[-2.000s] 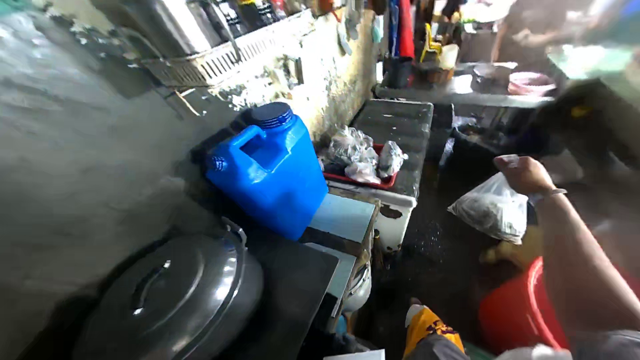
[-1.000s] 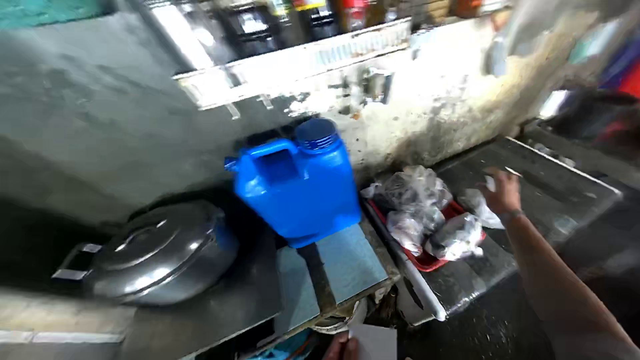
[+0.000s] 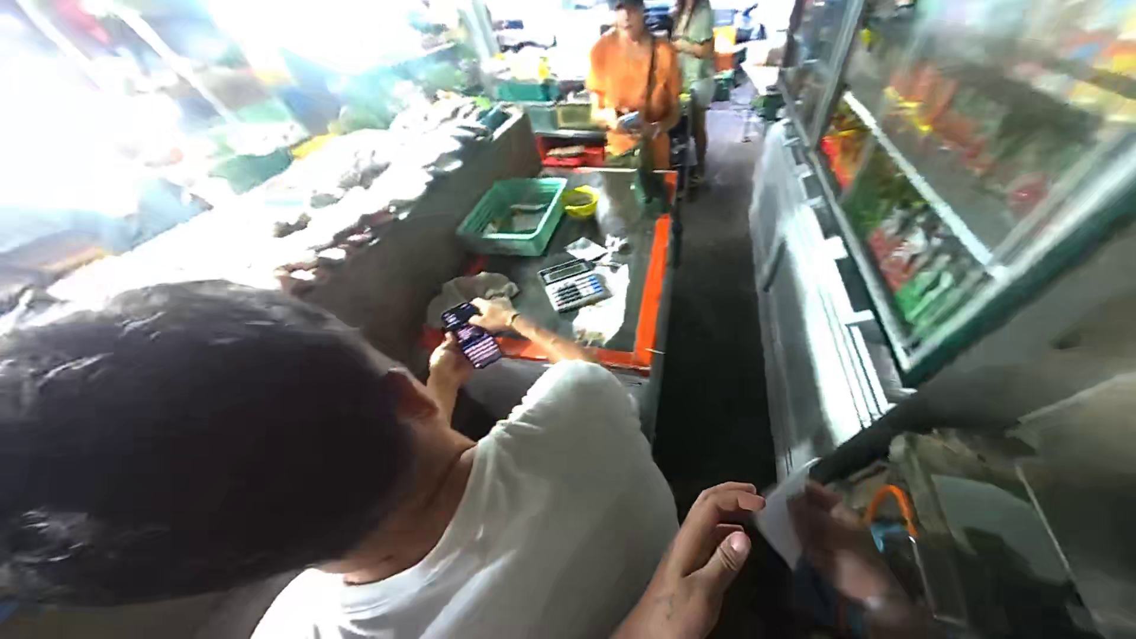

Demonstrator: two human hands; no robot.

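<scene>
At the bottom, right of centre, my left hand (image 3: 697, 555) has its fingers curved and its thumb apart, holding nothing visible. Its fingertips are close to the left edge of a piece of white paper (image 3: 781, 519); contact is unclear. My right hand (image 3: 834, 541), blurred, holds the paper from its right side. Left of my hands, a person in a white shirt (image 3: 541, 506) leans over a dark table with an orange edge (image 3: 652, 306) and holds a phone (image 3: 473, 335). A calculator (image 3: 575, 284) and loose papers (image 3: 612, 315) lie on that table.
A green plastic basket (image 3: 515, 217) and a yellow bowl (image 3: 581, 201) stand farther back on the table. A person in orange (image 3: 635, 84) stands beyond it. A dark aisle (image 3: 714, 355) runs beside a glass-fronted display case (image 3: 941, 177) on the right.
The view has swung from the wall and blue jerrycan to the table and aisle. My right hand, earlier on a plastic bag by the red tray, now holds white paper beside my left hand.
</scene>
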